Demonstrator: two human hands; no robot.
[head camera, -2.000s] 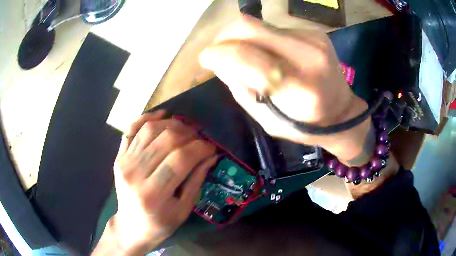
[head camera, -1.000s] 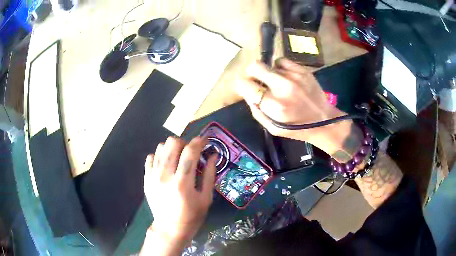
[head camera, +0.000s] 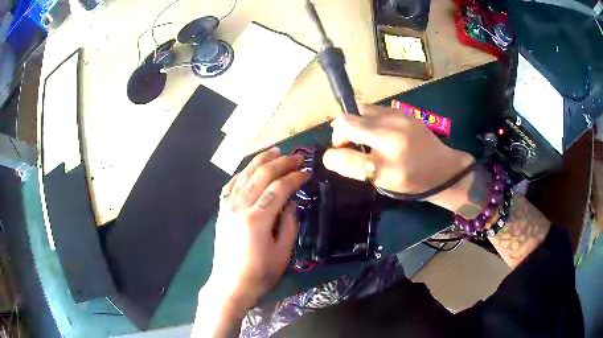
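Observation:
My right hand (head camera: 403, 152) holds the soldering iron (head camera: 338, 76) by its black grip, bare tip pointing up and away. Its lower fingers are at the top end of the black back housing (head camera: 347, 221). My left hand (head camera: 258, 211) holds the red-edged front housing (head camera: 303, 266) at its left side; its fingers lie over the speaker end. The black housing lies against or partly over the red one, so the circuit board is mostly hidden. The iron's cord runs over my right wrist.
Loose speakers (head camera: 211, 57) with pale wires lie at the back left. Black foam strips (head camera: 172, 185) are at left. The iron stand (head camera: 401, 13) with yellow sponge (head camera: 404, 48), an open red unit (head camera: 486, 30), a pink pack (head camera: 423, 119) and the soldering station (head camera: 522, 148) are right.
The black housing has come over beside the red housing and now covers much of it. My right hand has lowered to it, with the iron now pointing up-left. The pink pack shows more fully.

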